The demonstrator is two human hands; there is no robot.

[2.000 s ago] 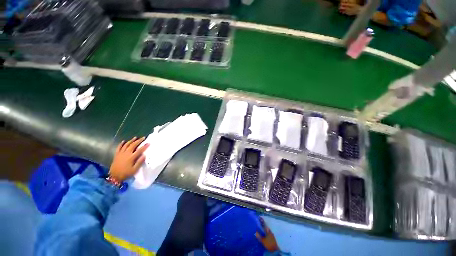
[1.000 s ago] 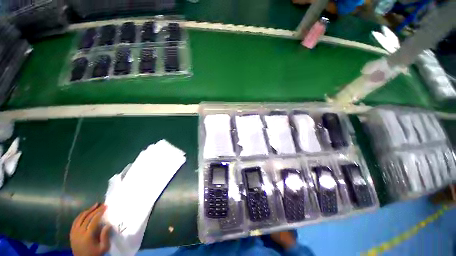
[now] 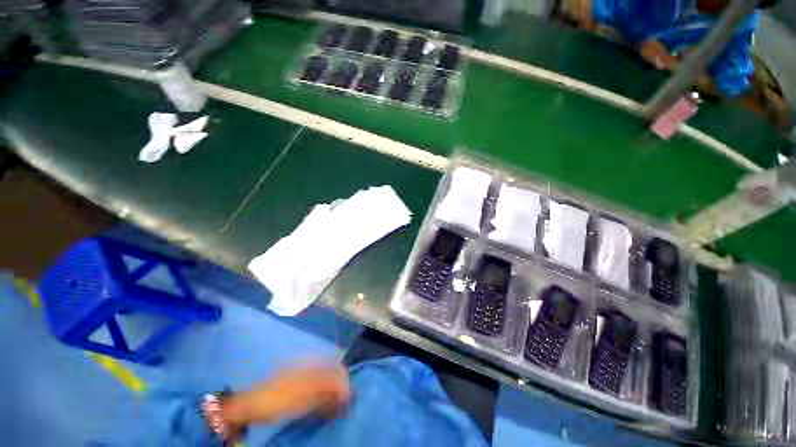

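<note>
White phone sleeves point(image 3: 336, 240) lie in a loose fanned pile on the dark green bench, with no hand on them. Right of the pile is a clear blister tray point(image 3: 399, 307). Its far row holds several white-sleeved phones point(image 3: 515, 216) and one bare black phone point(image 3: 663, 270); its near row holds several bare keypad phones point(image 3: 490, 295). My left hand point(image 3: 301, 390) is blurred, below the bench edge in front of my blue smock; whether it holds anything cannot be told. My right hand is not visible.
Another tray of black phones point(image 3: 380, 65) lies on the green belt. A whitish bottle point(image 3: 181, 89) and crumpled white pieces point(image 3: 161, 136) are at left. Stacked trays stand far left point(image 3: 148, 30) and right point(image 3: 758, 349). A blue stool point(image 3: 83, 284) is on the floor. A person sits across.
My left hand has left the sleeve pile and moved right and down to my lap. My right hand, partly seen below the tray earlier, is now out of sight. The camera view has shifted.
</note>
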